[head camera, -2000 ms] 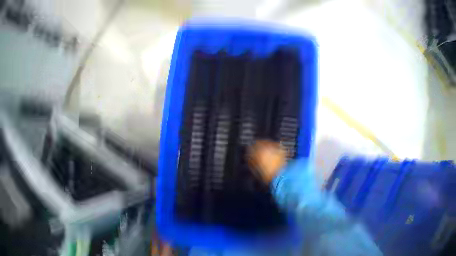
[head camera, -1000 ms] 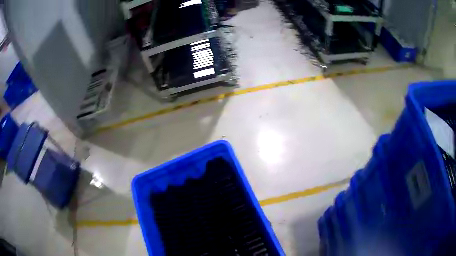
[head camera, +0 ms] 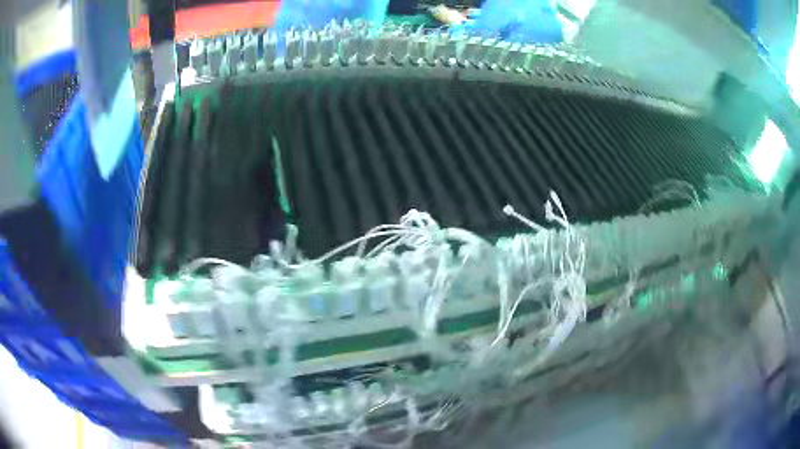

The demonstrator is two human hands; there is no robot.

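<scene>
The slotted rack shelf [head camera: 377, 158], long and dark with parallel grooves, spans the view in front of me. A thin green edge shows upright in a gap among the grooves at the left. White chargers [head camera: 351, 294] line the near edge, and another row of chargers [head camera: 351, 50] lines the far edge. White charging cables [head camera: 566, 276] hang tangled over the near edge. Neither of my hands can be seen.
Blue turnover boxes [head camera: 88, 188] stand at the left behind pale rack uprights [head camera: 105, 88]. A lower shelf tier [head camera: 307, 408] with more chargers lies below. Light-blue clothing of a person [head camera: 517, 19] shows beyond the far edge, beside an orange-red surface [head camera: 210, 19].
The view has moved from the aisle and the blue bin of dark devices to a close view of the rack shelf. The hand seen in the bin two seconds ago is out of view.
</scene>
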